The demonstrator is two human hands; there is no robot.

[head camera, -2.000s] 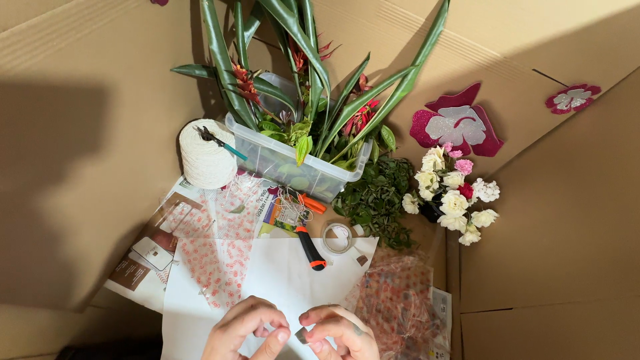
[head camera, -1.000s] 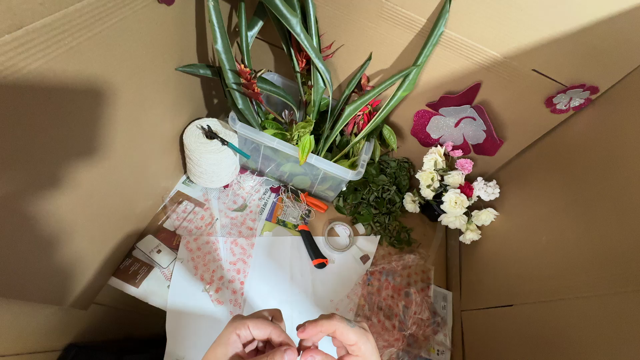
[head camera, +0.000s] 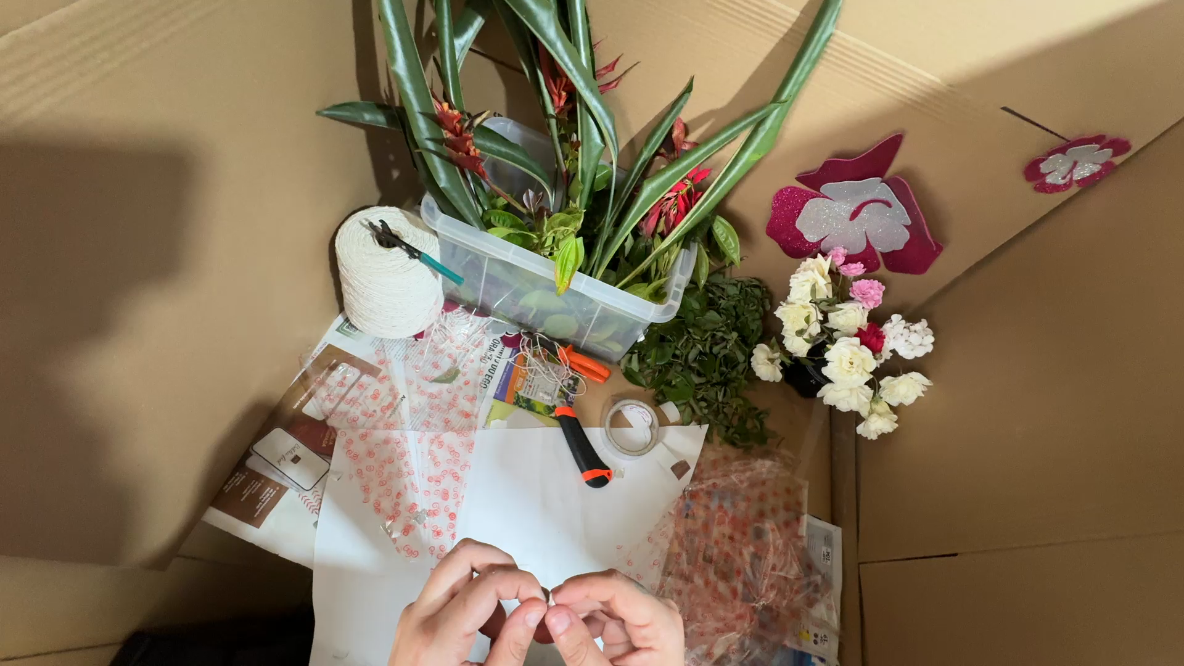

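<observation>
My left hand (head camera: 472, 606) and my right hand (head camera: 615, 620) meet at the bottom middle, above a white paper sheet (head camera: 518, 490). A tiny dark item (head camera: 547, 597) is pinched between the fingertips of both; what it is I cannot tell. Ahead of them on the paper lies a black and orange handled tool (head camera: 583, 447), beside a roll of clear tape (head camera: 632, 451). Clear wrap with red print (head camera: 407, 462) lies to the left, and a crumpled heap of similar wrap (head camera: 740, 546) to the right.
Behind stands a clear plastic bin (head camera: 555, 287) of leafy stems and red flowers. A white twine cone (head camera: 388, 277) with small snips (head camera: 412, 250) is at its left. Green leaves (head camera: 708, 356) and cream and pink flowers (head camera: 849, 356) are at right. Cardboard walls (head camera: 1017, 416) surround everything.
My hands were slightly apart two seconds ago, with a small dark item at the right fingertips. Now their fingertips are together.
</observation>
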